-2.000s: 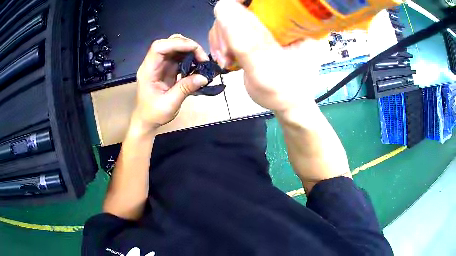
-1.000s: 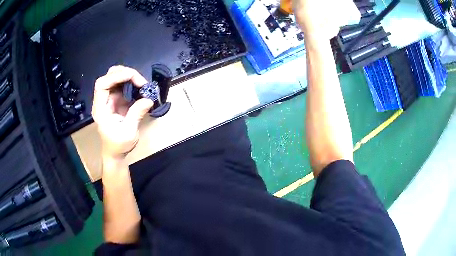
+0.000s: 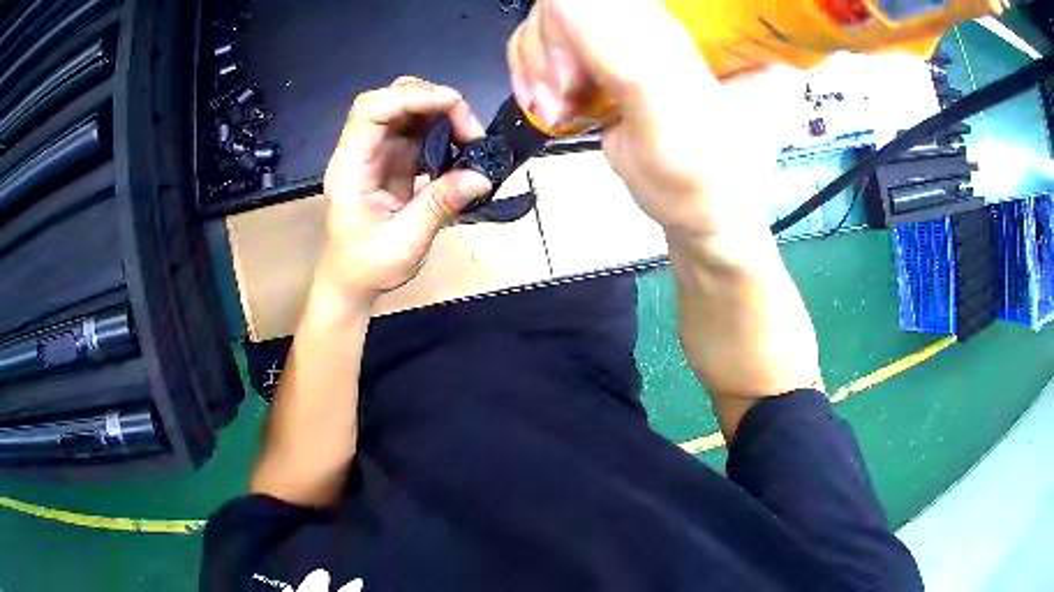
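My left hand [image 3: 387, 197] holds a black tubular product [image 3: 487, 158] end-on, with its round hub facing up between thumb and fingers. A curved black leg [image 3: 506, 209] sticks out below the hub. My right hand [image 3: 630, 104] is closed around an orange electric screwdriver [image 3: 798, 35], which is cut off by the top edge. Its dark front end points at the hub and appears to meet it; the exact contact and any screw are too small to tell. The rest of the tube is hidden by my left hand.
A tan cardboard pad [image 3: 289, 266] lies below the hands. The black parts tray [image 3: 347, 58] is behind, with short black cylinders [image 3: 249, 139] on its left. A black foam tray [image 3: 173, 254] holds tubes at left. The screwdriver's cable [image 3: 913, 133] crosses right, above blue corrugated holders [image 3: 927, 275].
From one second ago, my right hand has come back from the white plate with the screwdriver to the product. The camera view has shifted. My left hand still holds the product.
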